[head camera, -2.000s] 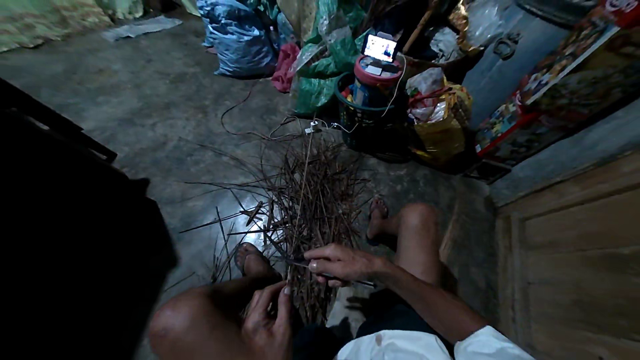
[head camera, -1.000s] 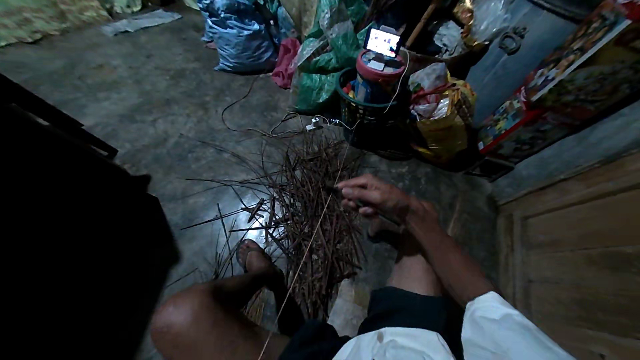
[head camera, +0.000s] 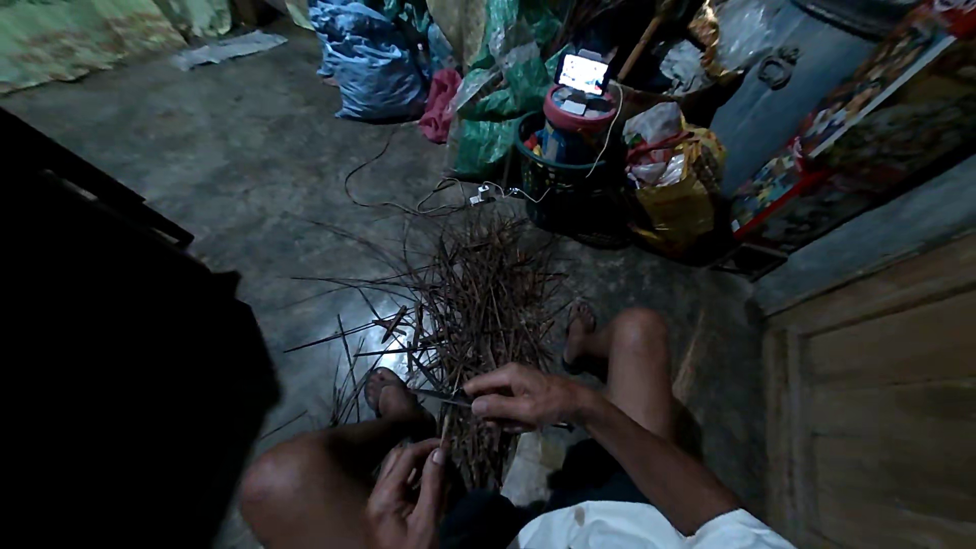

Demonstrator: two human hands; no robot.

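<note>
My right hand (head camera: 522, 396) is closed around a knife (head camera: 442, 396), whose blade points left above a pile of thin brown sticks (head camera: 488, 305). Below and to the left, my left hand (head camera: 412, 488) pinches a thin pale strip (head camera: 447, 431) between thumb and fingers. The strip's upper end reaches up close to the blade; whether they touch is hard to tell. The pile lies on the floor between my feet, with several longer sticks sticking out to its left.
Beyond the pile, a cable with a white plug (head camera: 482, 195) lies on the concrete floor. A lit phone (head camera: 583, 74) stands on a pink-rimmed container by a dark basket (head camera: 534, 160). Filled bags (head camera: 370, 61) stand behind. A wooden door (head camera: 892, 396) is at right, a dark object at left.
My right hand has come back down and left from over the pile's right side. My left hand, out of view one second ago, is in view again at the lower middle.
</note>
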